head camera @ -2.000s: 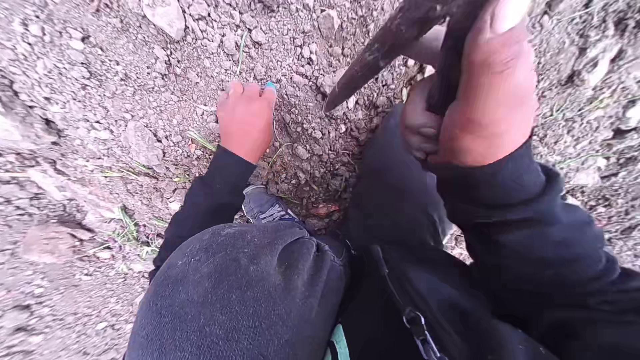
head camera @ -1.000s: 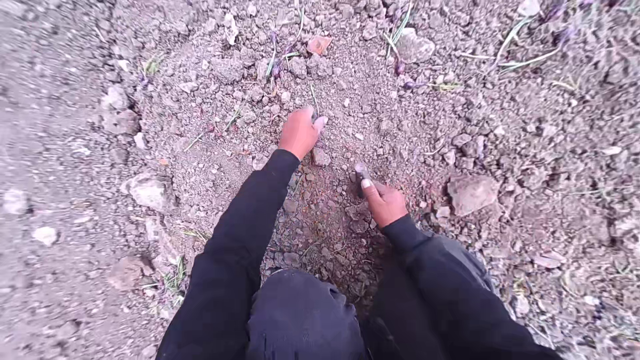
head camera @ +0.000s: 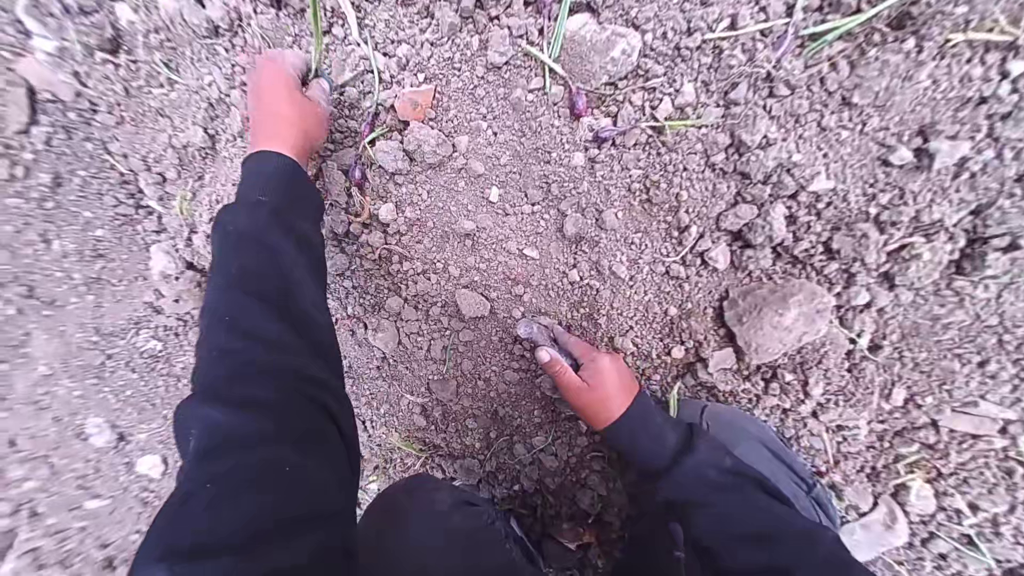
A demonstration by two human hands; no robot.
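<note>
My left hand (head camera: 284, 104) reaches out at the upper left, its fingers closed around the lower part of a green-leaved seedling (head camera: 316, 36); motion blur hides the grip in part. Just right of it, a purple onion seedling (head camera: 358, 172) lies on the soil. My right hand (head camera: 588, 376) is low over the ground, right of centre, shut on a greyish, dirt-covered object (head camera: 538, 330) with a rounded end. The fingers cover most of that object, so its kind is unclear. More purple onion seedlings (head camera: 578, 102) lie at the top centre.
Loose, cloddy soil (head camera: 496, 256) surrounds both hands. A large flat stone (head camera: 780, 318) is right of my right hand. A pale stone (head camera: 600, 50) and an orange shard (head camera: 414, 102) lie farther up. My dark-clothed knee (head camera: 440, 528) is at the bottom.
The dark digging tool raised in my right hand two seconds ago is no longer recognisable in view; that hand is now low at the soil. My left hand has moved forward and left since one second ago.
</note>
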